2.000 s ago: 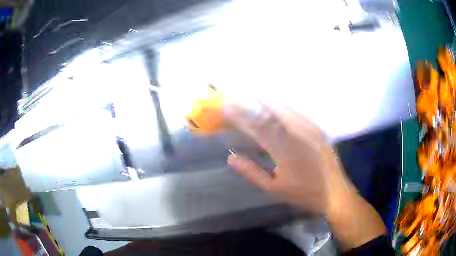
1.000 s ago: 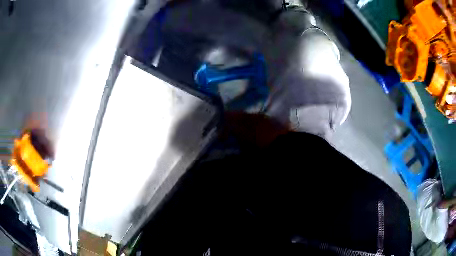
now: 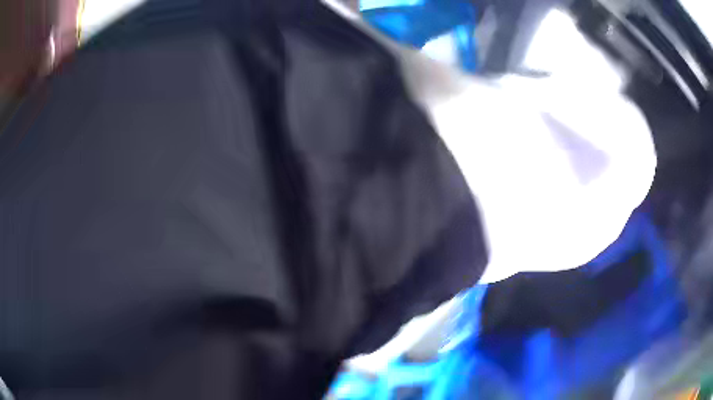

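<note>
Neither of my hands can be made out. A large dark piece of clothing point(image 3: 234, 195) fills the left and middle of the picture and hides what lies behind it. A bright white rounded thing point(image 3: 547, 180) sits against its right side; it is overexposed, and I cannot tell what it is. No orange unit can be clearly seen. The picture is blurred.
Blue plastic parts, perhaps crates, show at the bottom point(image 3: 406, 379) and at the top point(image 3: 422, 23). A darker blue thing point(image 3: 578, 344) is at the lower right. Dark shapes with pale streaks are at the upper right.
The view has swung away from the metal worktop and the orange units. The dark clothing and the white thing now fill much more of the picture.
</note>
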